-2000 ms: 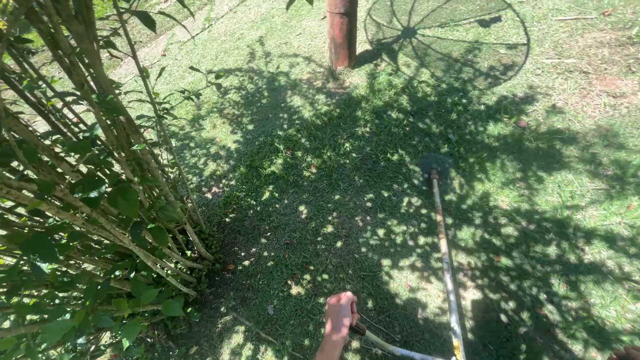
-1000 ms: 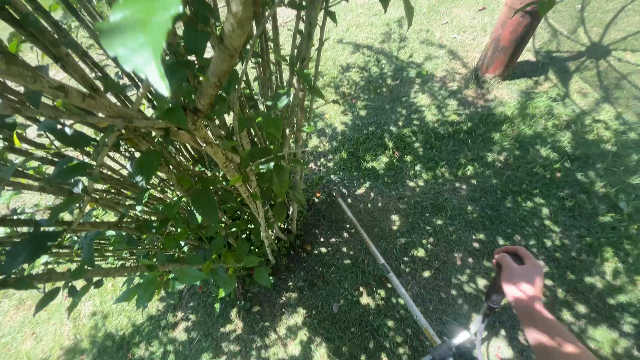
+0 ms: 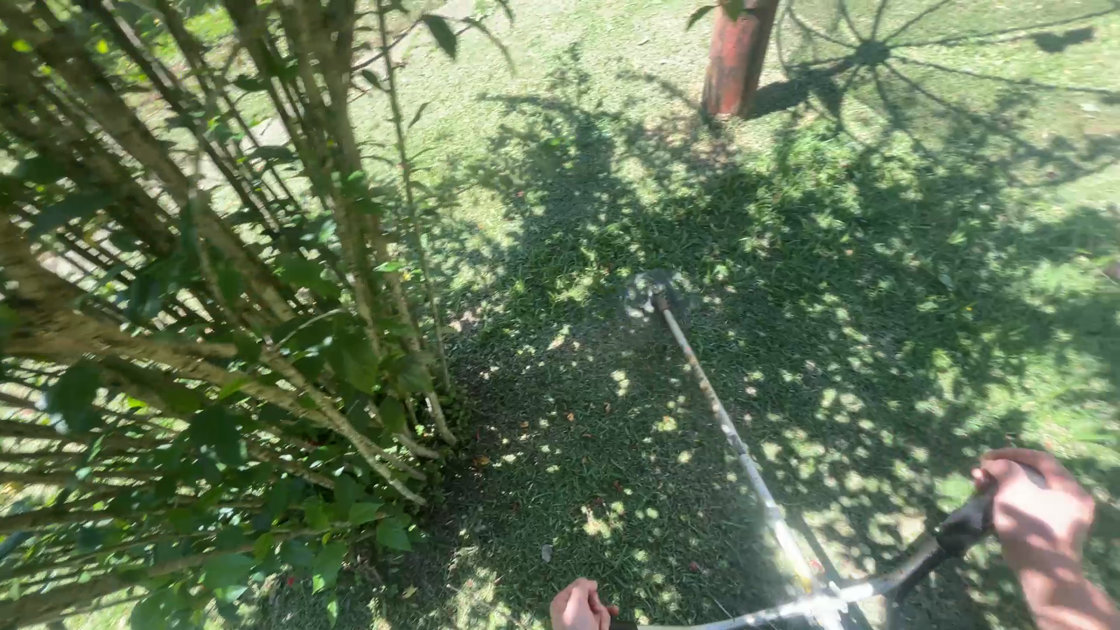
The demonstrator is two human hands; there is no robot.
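Observation:
My right hand (image 3: pixel 1041 503) is closed around the black grip at the right end of a brush cutter's handlebar (image 3: pixel 910 569). At the bottom edge my left hand (image 3: pixel 579 605) holds the bar's left end and is partly cut off by the frame. From the bar the pale, worn shaft (image 3: pixel 731 433) of the brush cutter (image 3: pixel 779 525) runs up and to the left. Its cutting head (image 3: pixel 656 293) is at the grass, blurred and dappled with sun, to the right of the shrub's base.
A dense shrub with many thin stems (image 3: pixel 350 385) fills the left side. A reddish post (image 3: pixel 738 61) stands in the grass at the top. Beside it lies a round, spoked shadow (image 3: pixel 872 52). Leaf shadows dapple the grass.
The cutting head was by the shrub's base a second ago and is now out on the grass, away from the stems. My left hand has come into view. The view has swung between frames.

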